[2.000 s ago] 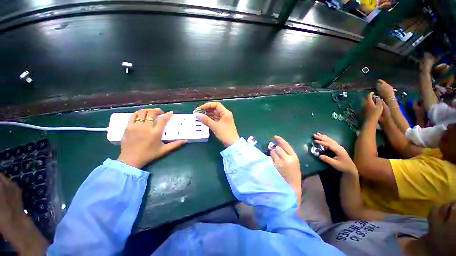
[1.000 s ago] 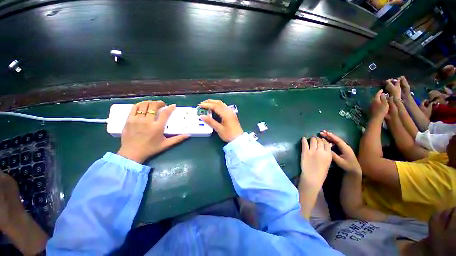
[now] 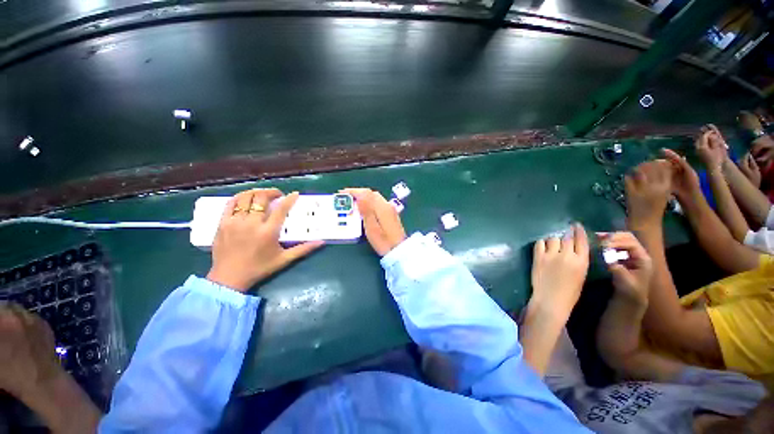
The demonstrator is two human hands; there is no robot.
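The white power strip (image 3: 297, 222) lies on the green bench, its white cord (image 3: 110, 225) running left. My left hand (image 3: 248, 239) rests over the strip's left part and holds it, thumb and fingers spread across it. A small square watch module (image 3: 343, 203) with a green-teal face and pale edge sits on the strip's right end. My right hand (image 3: 378, 219) is at that end, fingertips at the module's right edge; its grip is partly hidden.
Small white units (image 3: 449, 221) lie right of my right hand. Others (image 3: 182, 117) are on the dark conveyor (image 3: 339, 93). A blister tray (image 3: 72, 297) and another person's hand are at left. Neighbours' hands (image 3: 560, 267) work at right, beside a pile of thin rings (image 3: 613, 188).
The module's face now shows more fully, my right fingers having shifted to its right side. Another white unit shows beside my right hand. A neighbour's hands have parted, one holding a white piece.
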